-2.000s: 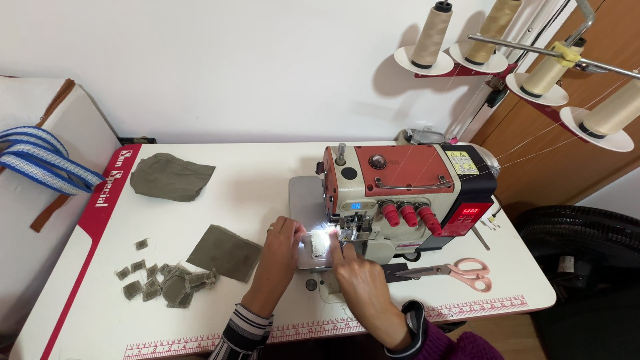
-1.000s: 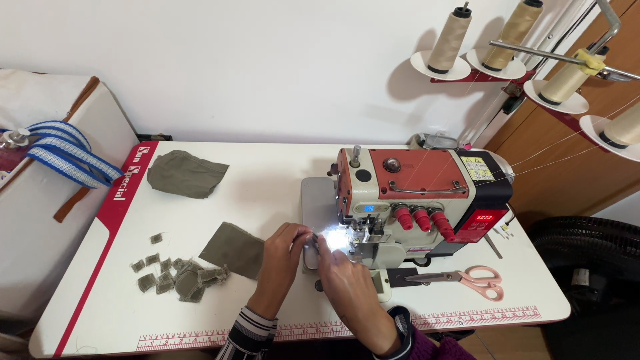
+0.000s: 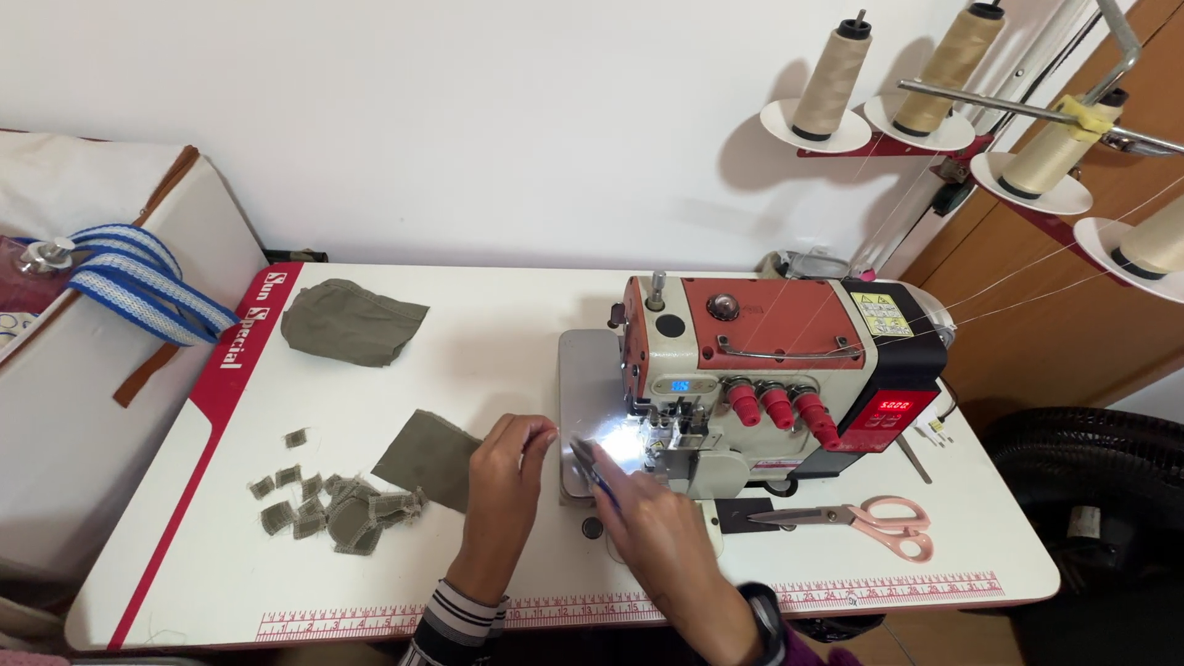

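Note:
My left hand (image 3: pixel 507 495) is raised left of the overlock machine's metal plate, its thumb and finger pinched together; whether something small is between them is unclear. My right hand (image 3: pixel 661 532) holds small dark thread snips (image 3: pixel 589 467), their tips over the plate (image 3: pixel 583 398). Light from the overlock sewing machine (image 3: pixel 758 324) falls beside its presser foot. Partly behind my left hand lies an olive fabric piece (image 3: pixel 425 455). Farther left is a heap of small olive fabric pieces (image 3: pixel 353 518) with frayed edges. A larger folded olive cloth (image 3: pixel 351 322) rests toward the back.
Pink-handled scissors (image 3: pixel 888 527) lie right of my right hand, above a printed ruler strip (image 3: pixel 795 592) along the front edge. Thread cones (image 3: pixel 832 79) stand on a rack at upper right. A blue-and-white strap (image 3: pixel 139 277) hangs over the box at left.
My right hand has moved left from the machine's lit needle area, and the snips now show in it. A white patch seen under my fingertips two seconds ago no longer shows.

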